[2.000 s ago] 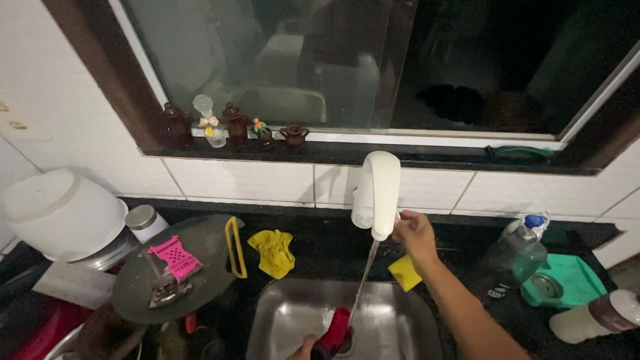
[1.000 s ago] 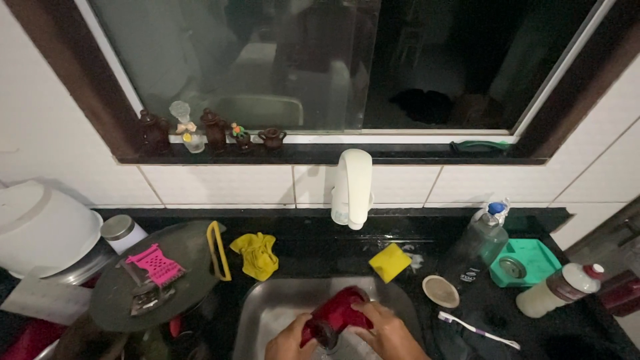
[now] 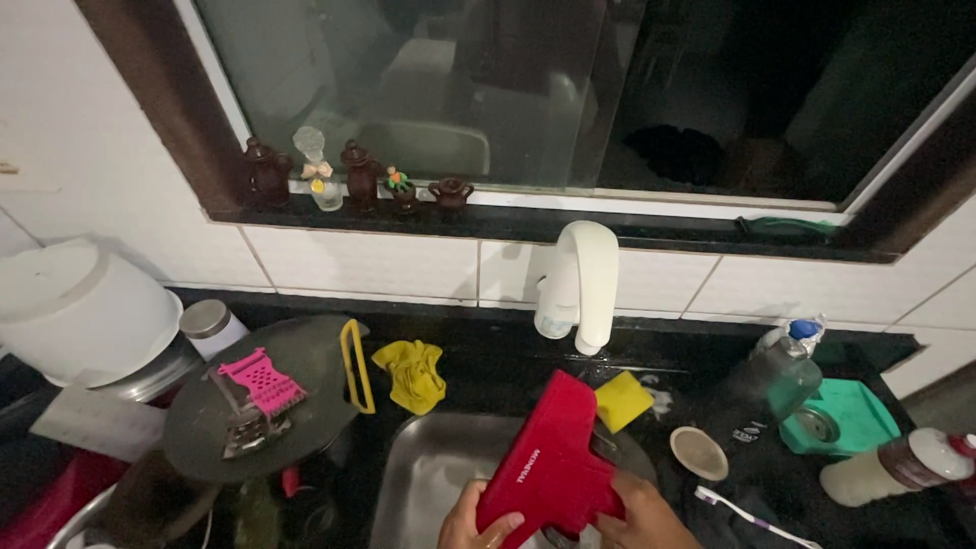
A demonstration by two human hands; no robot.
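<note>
A red plastic appliance part [image 3: 545, 465] marked Mondial is held up over the stainless steel sink [image 3: 412, 457]. My left hand [image 3: 476, 518] grips its lower left end, thumb on the front face. My right hand [image 3: 640, 511] holds its lower right side. Something dark and shiny shows at its lower edge, partly hidden. The white faucet [image 3: 587, 290] stands behind it, with no water running. A yellow sponge [image 3: 624, 401] lies right behind the red part, and a crumpled yellow cloth [image 3: 412, 375] lies left of the sink.
At left are a dark round lid [image 3: 305, 335] bearing a pink perforated tool [image 3: 261, 383], a white tub [image 3: 84, 305] and a jar [image 3: 213, 328]. At right are a small round dish [image 3: 699, 453], a toothbrush [image 3: 755, 520], a green tray [image 3: 869, 415] and bottles [image 3: 877, 469]. Figurines line the sill.
Water ran from the faucet two seconds ago, with my right hand beside it; the stream has stopped. Both hands now hold the red part, which has come up higher and shows its broad face.
</note>
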